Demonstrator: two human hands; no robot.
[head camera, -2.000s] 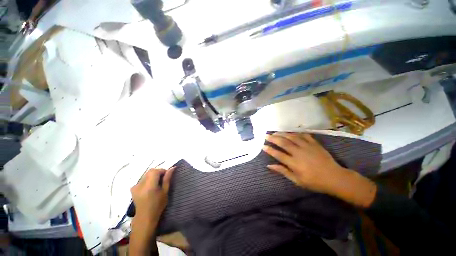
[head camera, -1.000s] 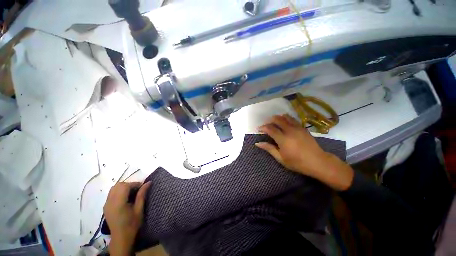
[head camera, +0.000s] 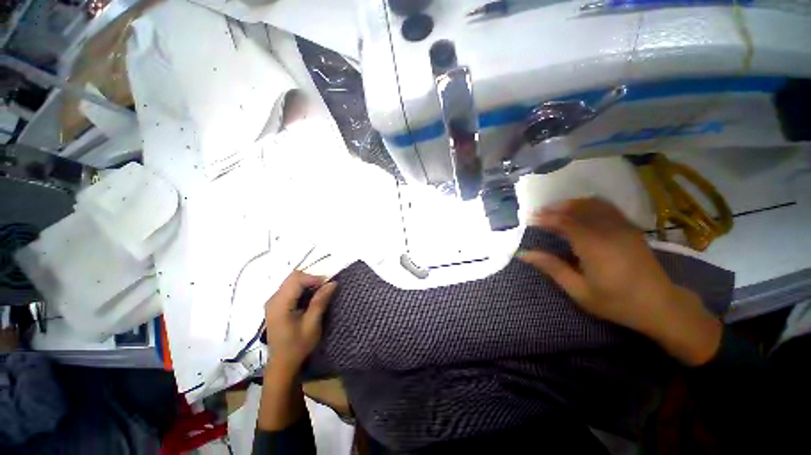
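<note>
The dark checked garment piece (head camera: 445, 324) lies on the table edge and hangs towards my lap, with a curved cut-out edge facing the needle area. My left hand (head camera: 298, 315) pinches its left corner between thumb and fingers. My right hand (head camera: 614, 267) is at the right end of the curve, thumb and fingers at the cloth edge, slightly blurred. The white sewing machine (head camera: 676, 107) stands behind the cloth. Its shiny take-up lever guard (head camera: 460, 133) and thread tension assembly (head camera: 547, 138) are above the curve. Glare hides the needle and presser foot.
Yellow-handled scissors (head camera: 689, 200) lie under the machine arm, right of my right hand. Large white dotted sheets (head camera: 213, 267) cover the left side. A stack of white pieces (head camera: 116, 249) lies further left. A blue pen (head camera: 667, 3) rests on the machine head.
The view has shifted, so the machine and cloth appear further right. My left hand still pinches the left corner. My right hand's fingers have moved slightly at the cloth edge.
</note>
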